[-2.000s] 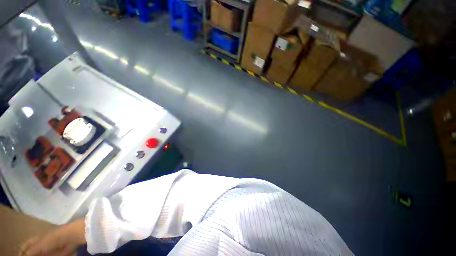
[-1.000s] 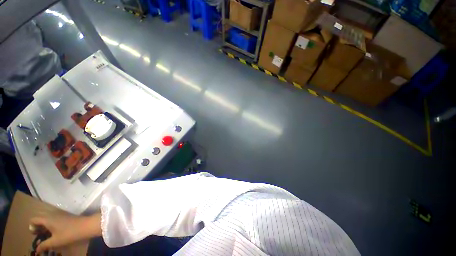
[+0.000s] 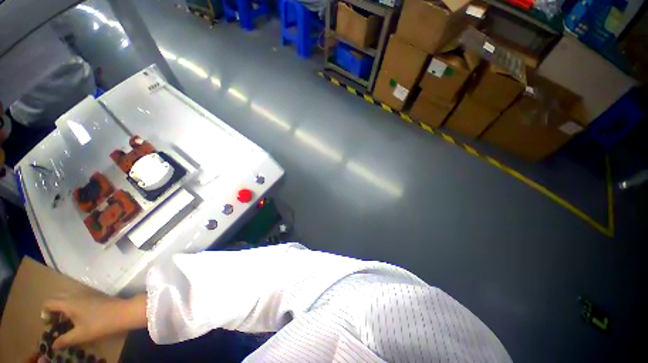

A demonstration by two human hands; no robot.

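My right hand [image 3: 89, 319], in a white striped sleeve, is at the lower left over a tan cardboard board [image 3: 25, 301]. Its thumb and fingers are around a small black part [image 3: 60, 326], which they partly cover. Small round dark stickers [image 3: 77, 353] lie in rows just below the fingertips. A bit of skin at the bottom left edge looks like a fingertip of my left hand [image 3: 32, 357]; the rest is cut off, and what it holds cannot be told.
A white bench-top machine [image 3: 206, 135] stands beyond the board, with orange-brown fixture blocks [image 3: 112, 215], a round white piece [image 3: 151, 171] and a red button [image 3: 244, 195]. Cardboard boxes [image 3: 440, 78] and blue stools [image 3: 298, 28] stand across the floor. Another person's pale sleeve [image 3: 53, 85] shows at upper left.
The view has shifted, so the machine and board sit further right and more of the board shows. My right hand has come further into view, with the dark stickers now visible below it.
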